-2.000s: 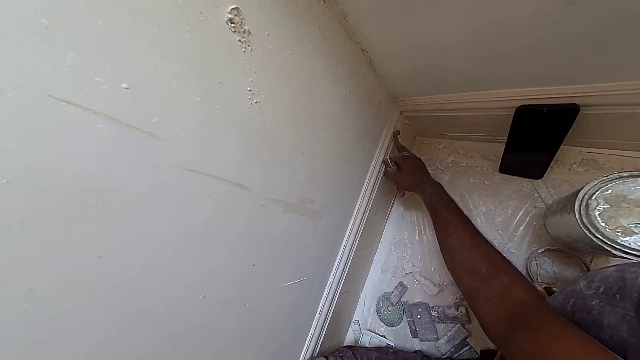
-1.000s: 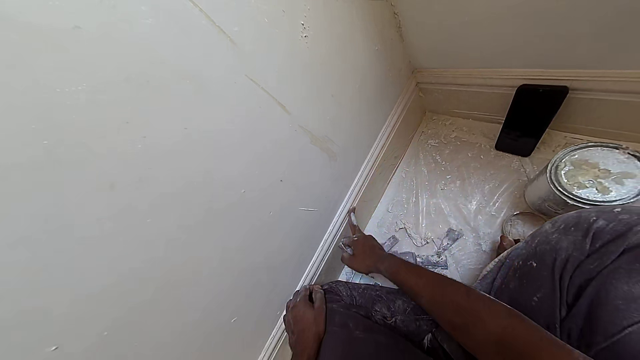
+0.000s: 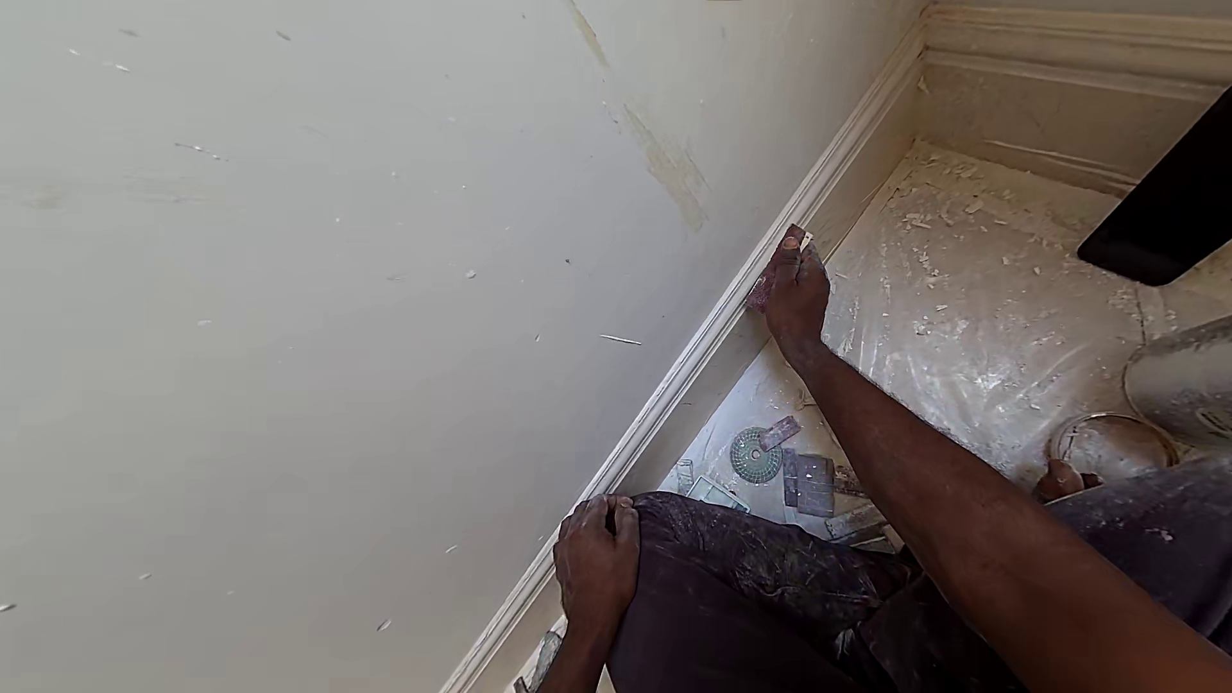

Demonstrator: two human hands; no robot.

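My right hand (image 3: 799, 294) grips a piece of reddish sandpaper (image 3: 760, 291) and presses it against the white moulded baseboard (image 3: 707, 337). Its thumb lies on top near the sandpaper's upper end. Resting on my knee, my left hand (image 3: 599, 553) has its fingers bent over the dark, dusty trousers (image 3: 760, 553) beside the baseboard and appears to hold nothing. Left of the baseboard rises the white wall (image 3: 385, 337), with a beige patch (image 3: 674, 173) and small flecks on it.
A round green abrasive disc (image 3: 756, 460) and several sanding pieces (image 3: 815, 484) lie on the plastic-covered floor (image 3: 962, 318) among paint flakes. At right are a black phone (image 3: 1165, 202), a metal paint can (image 3: 1184, 380) and a round lid or container (image 3: 1112, 445). The baseboards meet at the upper right corner.
My right hand first moved from near the corner down along the baseboard, and is now higher on it with the sandpaper. My left hand stays on the knee since one second ago. The view has shifted closer.
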